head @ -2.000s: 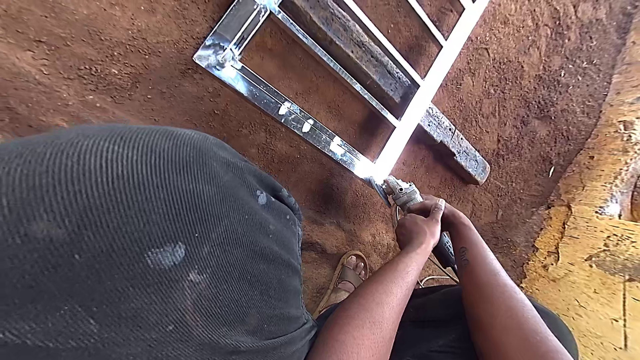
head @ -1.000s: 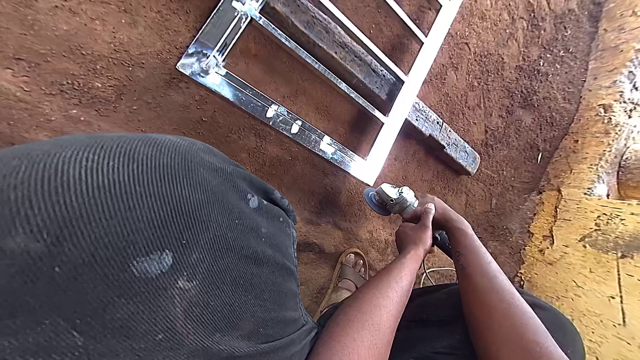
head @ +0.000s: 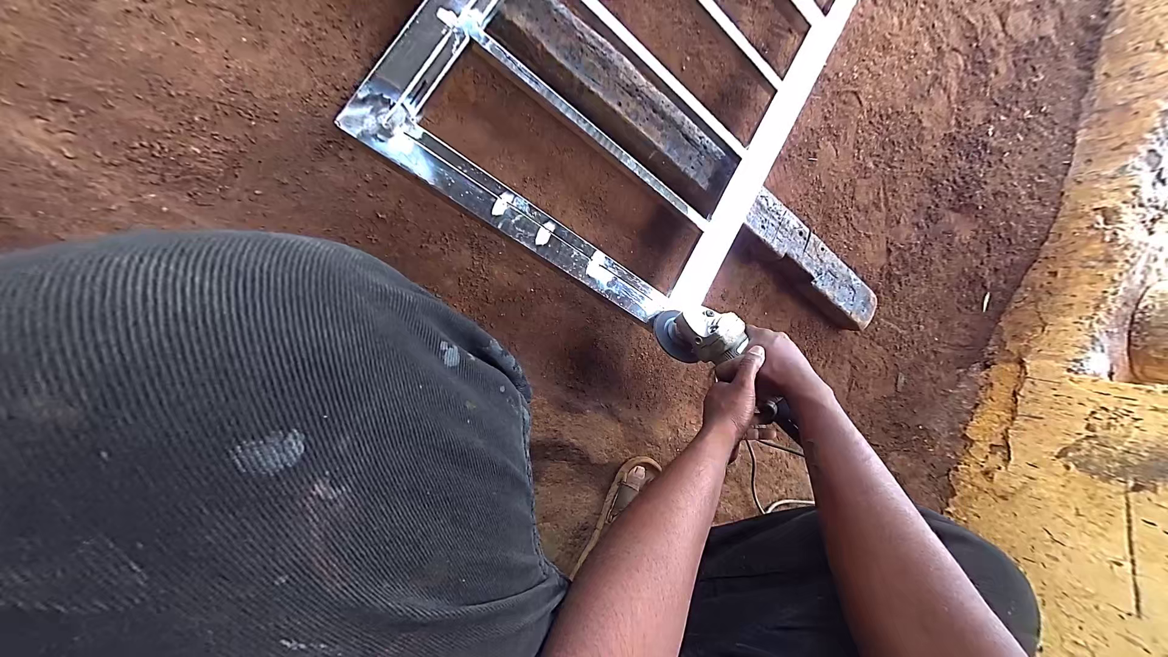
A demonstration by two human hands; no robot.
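Note:
Both my hands are closed around an angle grinder (head: 716, 336), whose metal gear head points up and to the left. My left hand (head: 735, 392) wraps the body just behind the head, thumb on top. My right hand (head: 774, 365) grips it from the right side, partly hidden behind the left. The grinder's disc (head: 673, 336) is at the lower corner of a welded metal frame (head: 575, 251); whether it touches the metal cannot be told. Pale patches mark the frame's lower bar. A bright, glaring side bar (head: 762, 164) runs up to the right from that corner.
A weathered timber beam (head: 808, 260) lies beneath the frame on reddish soil. A cable (head: 756, 479) hangs below the grinder, near my sandalled foot (head: 630, 484). My dark-trousered knee (head: 365, 365) fills the lower left. A worn yellow surface (head: 1077, 438) borders the ground at right.
Two seconds ago the disc was at the frame's corner with a bright glare there. One second ago it stood slightly off the corner; now it is close against it again. Both hands have kept their hold.

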